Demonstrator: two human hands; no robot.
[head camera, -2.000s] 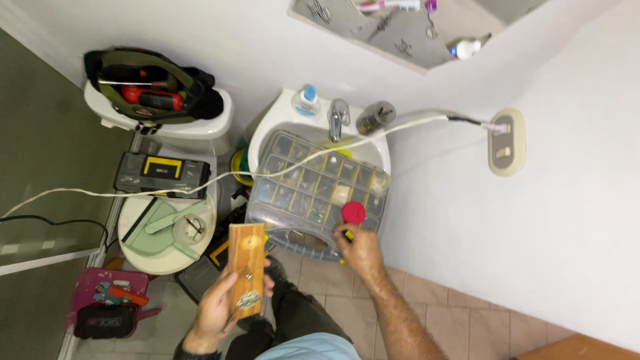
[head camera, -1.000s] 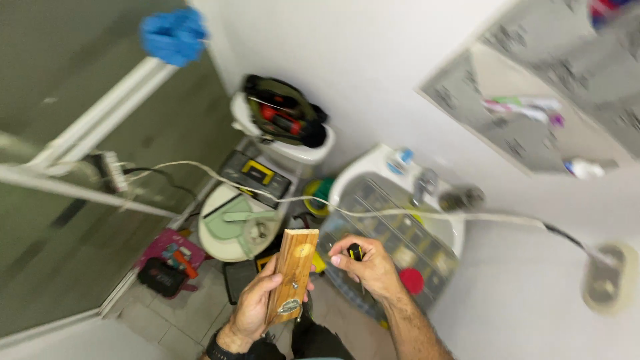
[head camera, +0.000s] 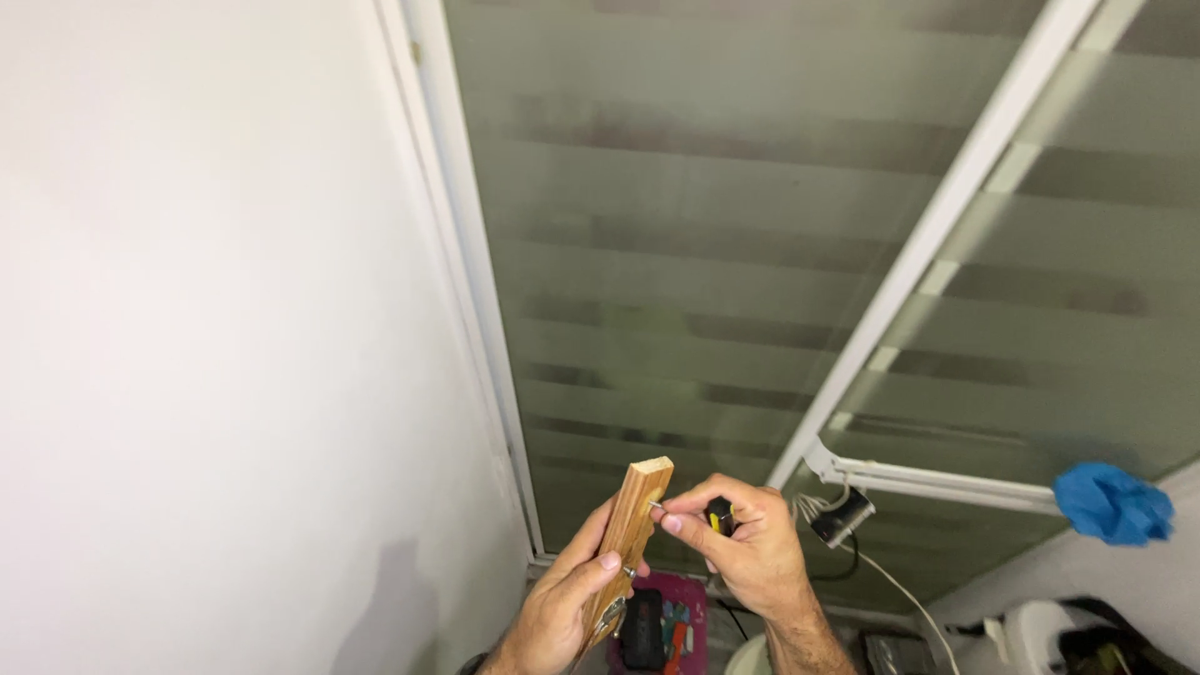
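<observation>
My left hand (head camera: 562, 600) grips a varnished wooden board (head camera: 630, 534) by its edges, its cut end pointing up and away. Metal hardware (head camera: 611, 614) is fixed on the board's lower part. Thumb and forefinger of my right hand (head camera: 741, 544) pinch a small metal screw (head camera: 654, 504), held against the board's face near its upper end. A black and yellow tool handle (head camera: 720, 516), probably a screwdriver's, is tucked in the same hand behind those fingers. The rest of that tool is hidden by the palm.
Ahead stands a glass shower screen (head camera: 656, 281) with a white frame (head camera: 937, 234). A blue cloth or bag (head camera: 1113, 503) hangs at its bar, near a power strip (head camera: 844, 516) with cables. Below are a pink tray (head camera: 692, 600) with tools and a toilet (head camera: 1036, 633); a white wall (head camera: 234, 328) is at left.
The view has swung far left, from the sink and organizer to the shower screen. My right hand has come from above the organizer to the board's upper end.
</observation>
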